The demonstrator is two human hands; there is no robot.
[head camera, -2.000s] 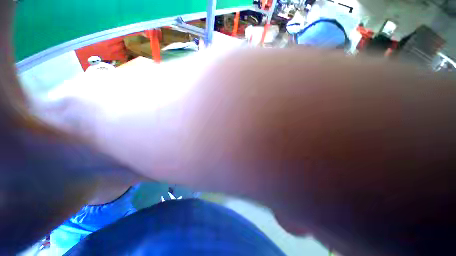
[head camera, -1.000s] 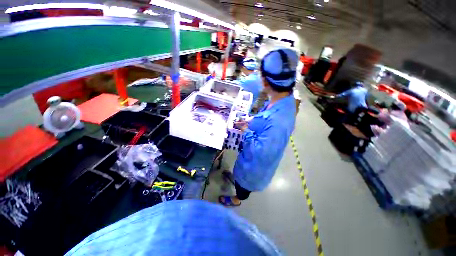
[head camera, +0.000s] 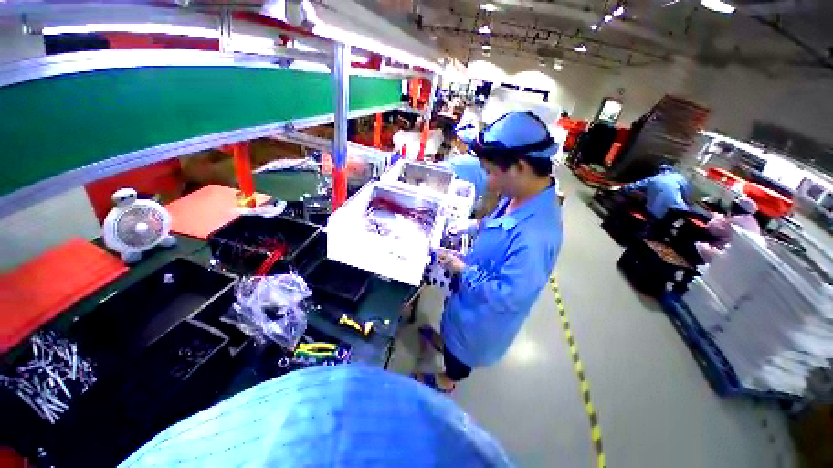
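Observation:
Neither of my hands is in the picture. Nearest in front of me is the dark green bench. A black bin stands on it, with silvery metal pieces heaped in black at the far left. A crumpled clear bag of small parts lies beside the bins. Yellow-green handled pliers lie in a small black tray. A yellow-and-black hand tool lies near the bench edge. A white enclosure with red and dark wires inside stands farther along.
A person in blue stands at the enclosure, hands at its side. A white fan and orange-red sheets are at the bench's back. Yellow-black tape crosses the floor. White stacked sheets stand on a blue pallet at right.
Two seconds ago a blurred arm filled much of the view; it is gone. Since one second ago the view has shifted slightly, so the bench things sit farther right and the standing person's head has turned.

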